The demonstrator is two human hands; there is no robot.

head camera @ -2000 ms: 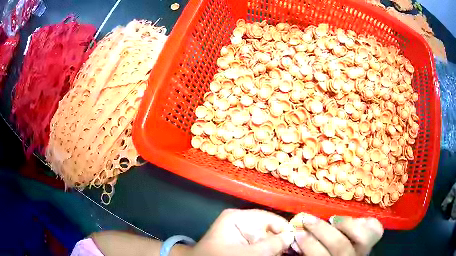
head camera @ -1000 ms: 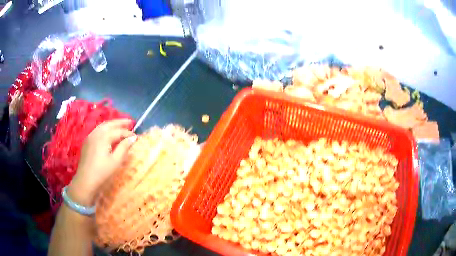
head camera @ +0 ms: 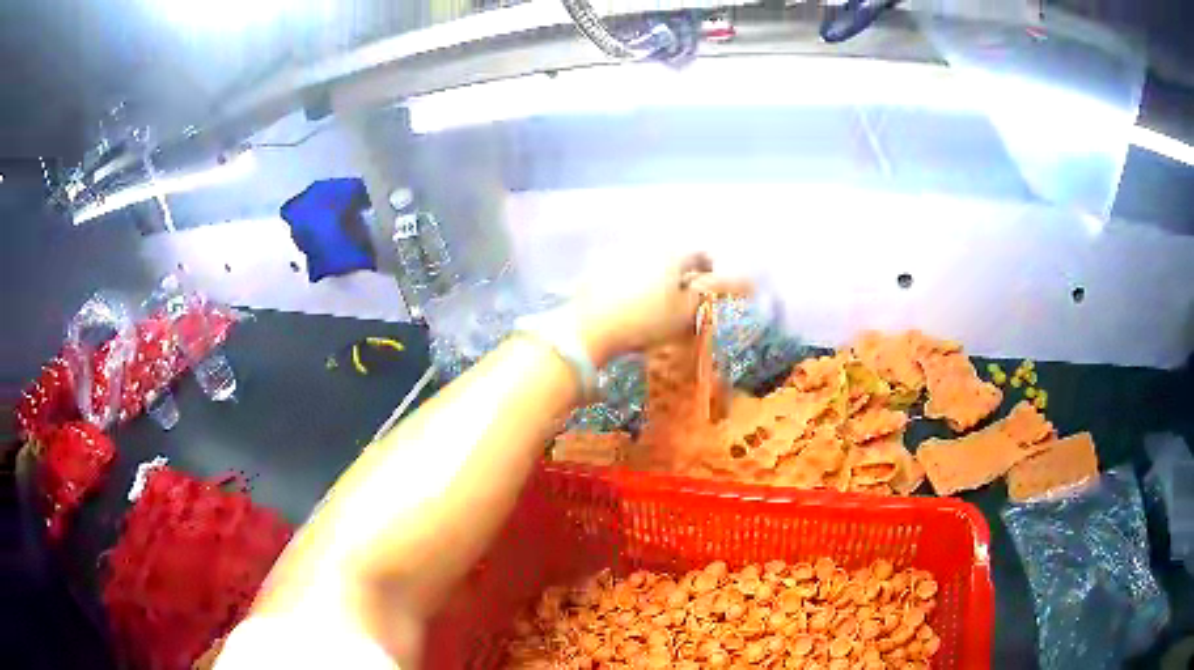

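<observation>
My left hand is stretched out over the back of the basket, its wrist with a pale bangle. Its fingers pinch a thin orange moulded sheet that hangs down, blurred, above the pile of orange sheets. The red-orange basket stands below, partly covered by my forearm. Small round orange parts lie in it. My right hand is not in view.
A deep red flash pile lies at the left. Red parts in clear bags are farther left. Crumpled clear plastic lies at the right. Small yellow-green bits lie behind the sheets. A clear bottle and a blue thing show at the back.
The view has tilted up towards the back of the bench. My left hand has moved from the flash piles to the orange sheets behind the basket and has taken hold of one.
</observation>
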